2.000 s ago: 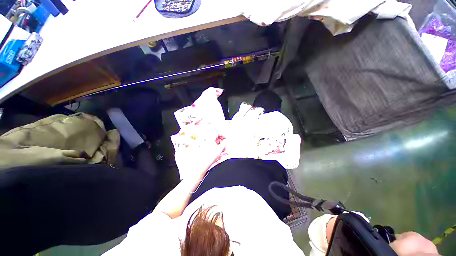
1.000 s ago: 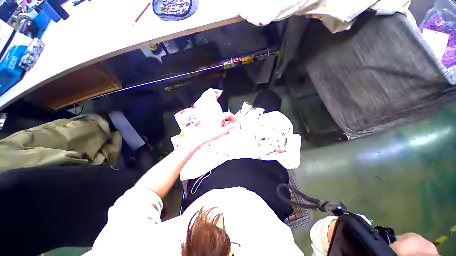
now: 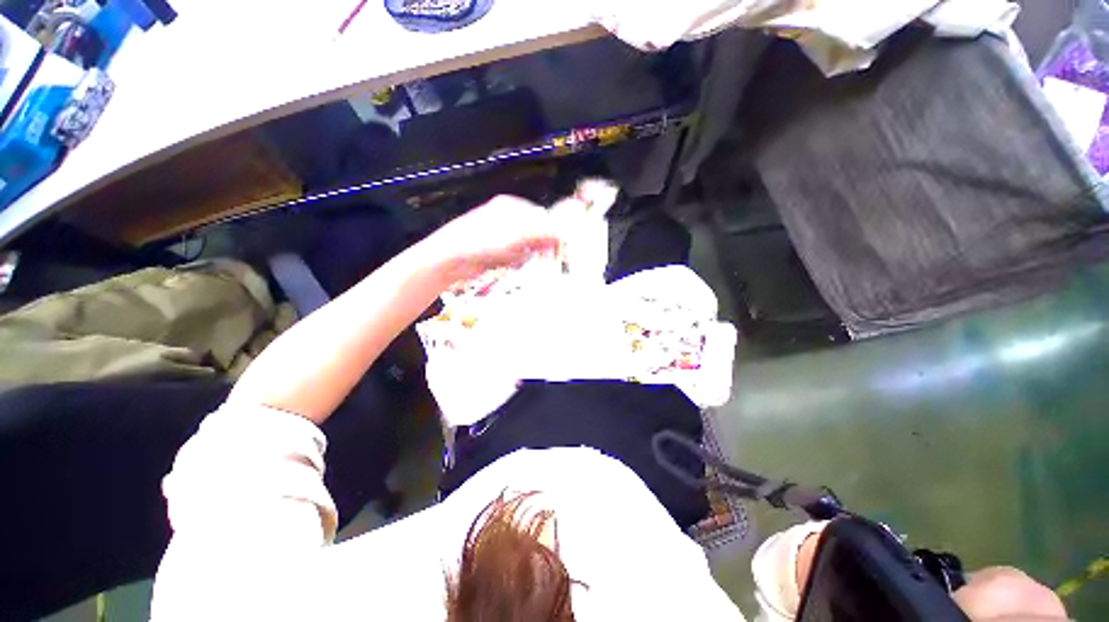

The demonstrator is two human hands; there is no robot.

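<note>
A white floral garment piece (image 3: 663,322) lies bunched on the lap over dark clothing. My left hand (image 3: 501,233) reaches in from the left with the elbow bent. It grips the far left part of the cloth and lifts a fold; its fingers are overexposed and partly lost against the white cloth. My right hand (image 3: 1012,595) is low at the right edge, holding a black smartphone (image 3: 866,574) that hides most of it. A dark strap loop (image 3: 687,459) hangs from the phone toward the lap. No needle or thread can be made out.
A long white table (image 3: 280,85) crosses the top, with a button tray (image 3: 438,10) cut off by the frame. A garment pile (image 3: 839,30) hangs over its edge. A grey cloth-covered bin (image 3: 912,182) stands right. A neighbour's olive clothing (image 3: 134,322) shows left.
My left hand has moved from the middle of the cloth forward and up, lifting its far left part. My left elbow has swung outward. My right hand still holds the phone.
</note>
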